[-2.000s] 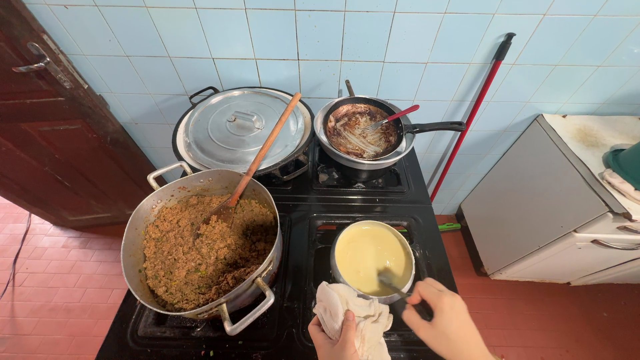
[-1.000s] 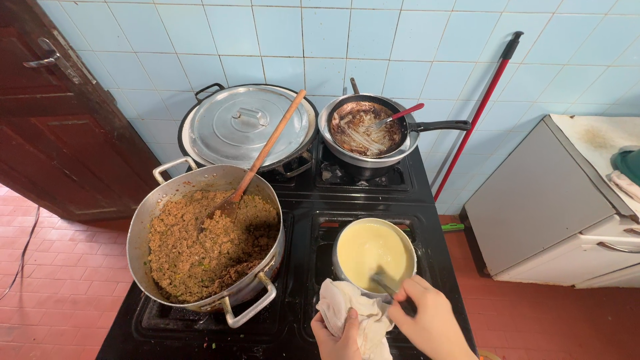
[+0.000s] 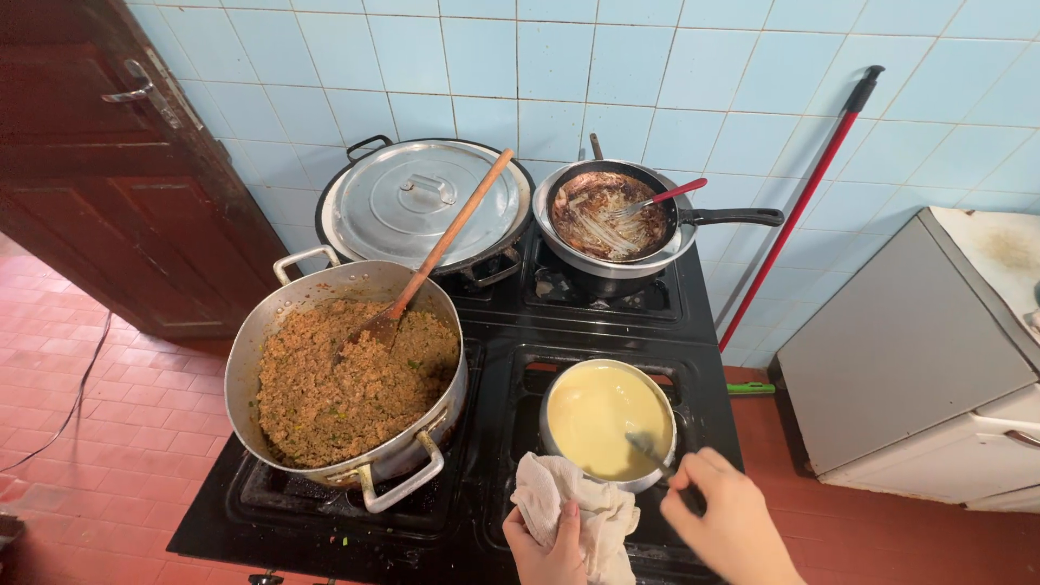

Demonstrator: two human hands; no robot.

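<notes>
A small metal pot (image 3: pixel 552 439) of pale yellow, creamy liquid (image 3: pixel 597 414) stands on the front right burner. My left hand (image 3: pixel 546 546) grips a folded white cloth (image 3: pixel 569 496) against the near side of this pot; any handle under the cloth is hidden. My right hand (image 3: pixel 723 512) holds a utensil (image 3: pixel 665 465) by its dark handle, its grey end dipped in the liquid near the right side. To the left, a large aluminium pot (image 3: pixel 242 382) holds crumbly brown food (image 3: pixel 349 382), with a wooden spoon (image 3: pixel 451 236) leaning in it.
Behind stand a lidded wide pot (image 3: pixel 382 203) and a black frying pan (image 3: pixel 739 216) with a red-handled fork (image 3: pixel 678 192), resting on a metal pan (image 3: pixel 561 252). A red pole (image 3: pixel 804 203) leans on the tiled wall, beside a white cabinet (image 3: pixel 902 349). A brown door (image 3: pixel 138 211) is at left.
The utensil in my right hand has shifted within the yellow liquid, and my right hand has moved slightly with it. My left hand stays on the cloth.
</notes>
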